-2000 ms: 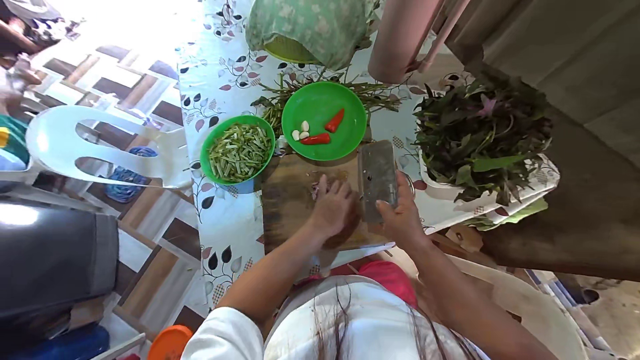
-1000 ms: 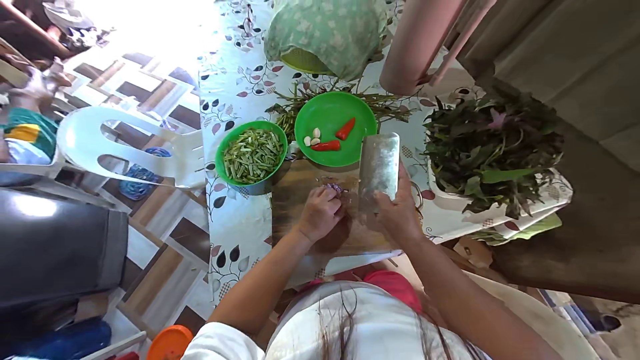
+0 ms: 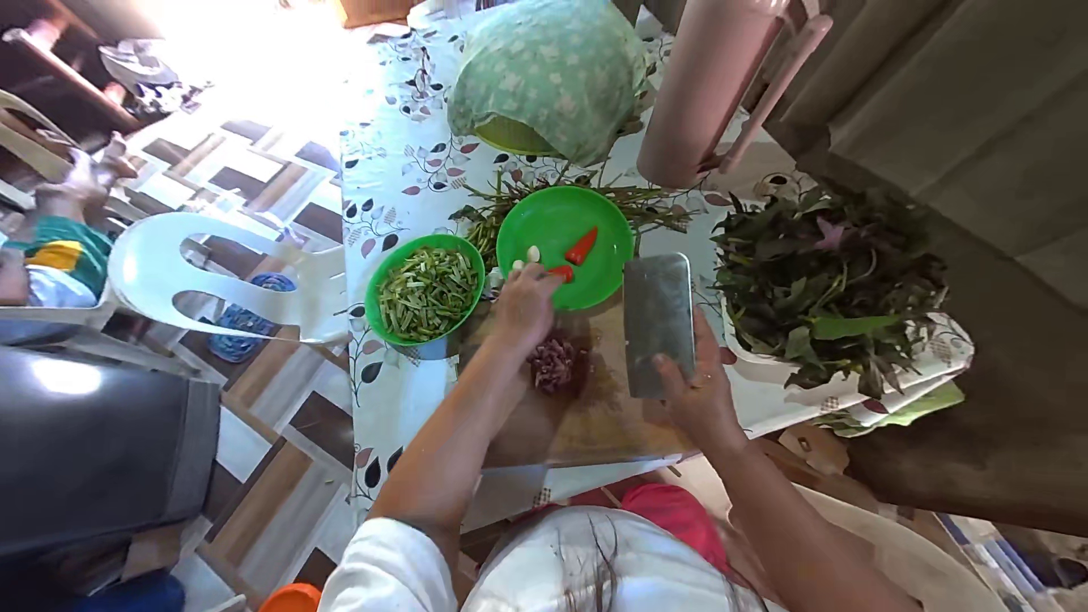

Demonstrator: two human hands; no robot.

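Observation:
My right hand (image 3: 701, 382) grips a wide metal cleaver (image 3: 659, 323), its blade over the right side of the wooden cutting board (image 3: 595, 425). On the board lies a small heap of chopped purple shallot or onion (image 3: 554, 365). My left hand (image 3: 524, 306) reaches over the near left rim of the green plate (image 3: 595, 204), its fingertips at the garlic cloves (image 3: 533, 254) and a red chili piece (image 3: 561, 273); whether it grips any is unclear. Another red chili piece (image 3: 582, 246) lies on the plate. Left of the plate, a green bowl (image 3: 374, 310) holds cut green stems (image 3: 429, 293).
Leafy greens (image 3: 833, 289) fill a white container on the right. Loose stems (image 3: 654, 204) lie behind the plate. Farther back are a cloth-covered bowl (image 3: 552, 76) and a pink jug (image 3: 705, 93). A white plastic chair (image 3: 153, 263) and a seated person (image 3: 68, 229) are at left.
My left hand has moved from the chopped heap on the board to the plate, leaving the heap uncovered. My right hand still holds the cleaver at the board's right side.

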